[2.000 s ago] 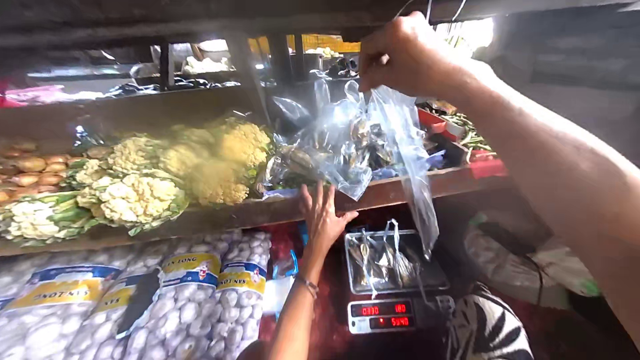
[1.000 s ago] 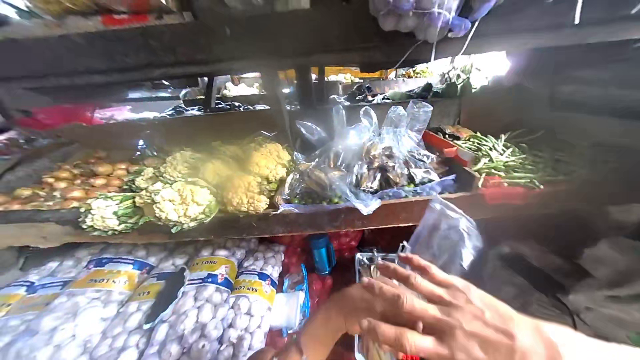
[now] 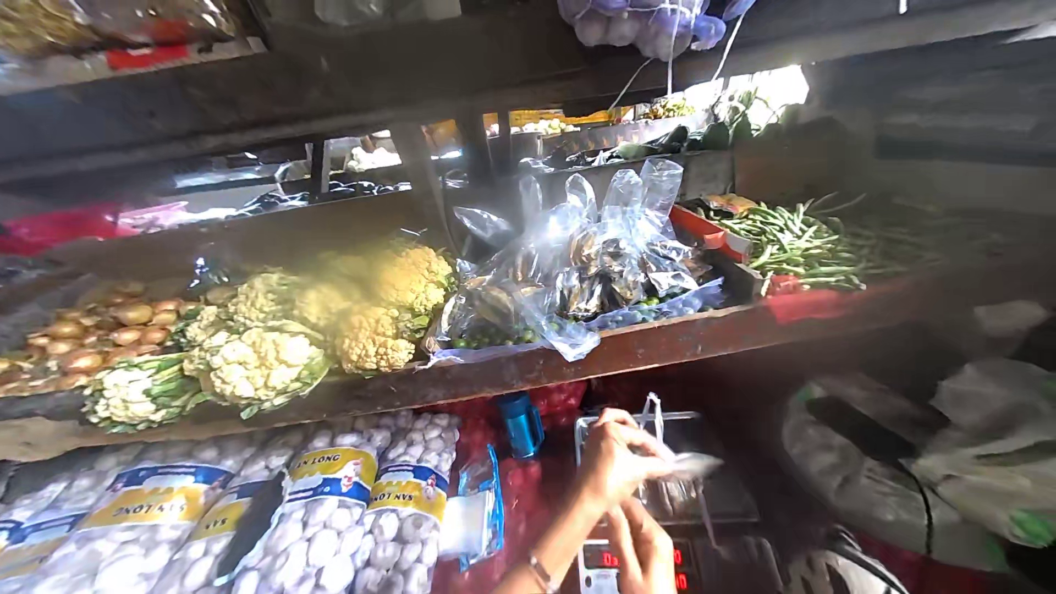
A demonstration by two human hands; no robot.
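Over a digital scale (image 3: 726, 569) with red digits, my left hand (image 3: 615, 462) pinches a small pale piece, blurred, perhaps thin plastic. My right hand (image 3: 642, 540) is just below it, in front of the display, its fingers partly hidden; whether it holds anything cannot be told. On the scale's pan lies a clear plastic bag (image 3: 668, 499) with a white tie standing up, its contents mostly hidden. Above, on the shelf, several knotted clear plastic bags of dried fish (image 3: 606, 272) rest over small green fruits (image 3: 495, 337).
Cauliflowers (image 3: 264, 363) and onions (image 3: 124, 322) fill the shelf's left, green beans (image 3: 792, 247) its right. Below stand net sacks of garlic (image 3: 322, 528), a blue mug (image 3: 521, 425) and a blue-edged plastic packet (image 3: 474, 520). Large plastic sacks (image 3: 866, 462) lie at right. A garlic net (image 3: 635, 25) hangs overhead.
Two seconds ago one hand was raised at the clear bags and the other touched the shelf edge. Both are now low over the scale. The blue mug shows beside the garlic.
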